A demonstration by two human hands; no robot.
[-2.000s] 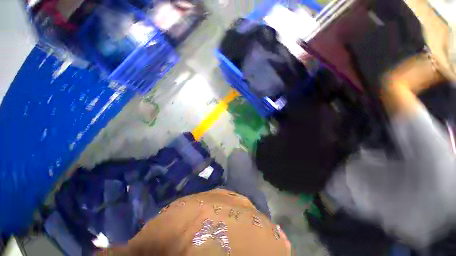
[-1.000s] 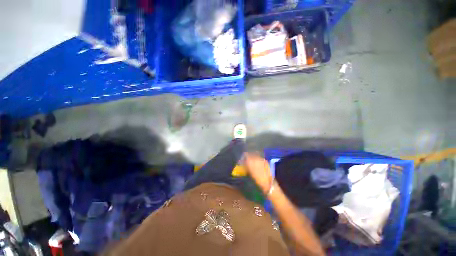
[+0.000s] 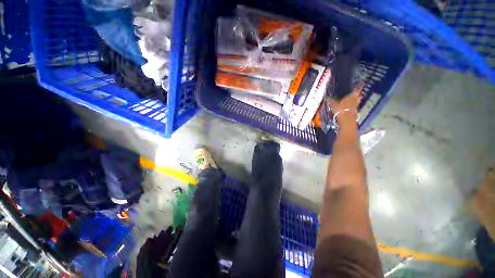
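A dark plastic basket (image 3: 399,68) stands on the floor at the upper middle. It holds clear-wrapped white and orange packages (image 3: 263,49) and a dark elongated bundle (image 3: 344,68) at its right side. My right hand (image 3: 347,102), with a thin band at the wrist, reaches into the basket's right side and is closed around the near end of the dark bundle. The fingers are small and partly blurred. My left hand is not in view.
A blue crate (image 3: 103,117) with clear bags and dark cloth stands at left, touching the dark basket. Another blue basket (image 3: 298,225) is behind my legs. Dark blue cloth (image 3: 81,179) lies left. Part of a person shows at the right edge.
The view has moved close over the dark basket. My right hand has gone from beside my body into the basket and taken hold of the dark bundle.
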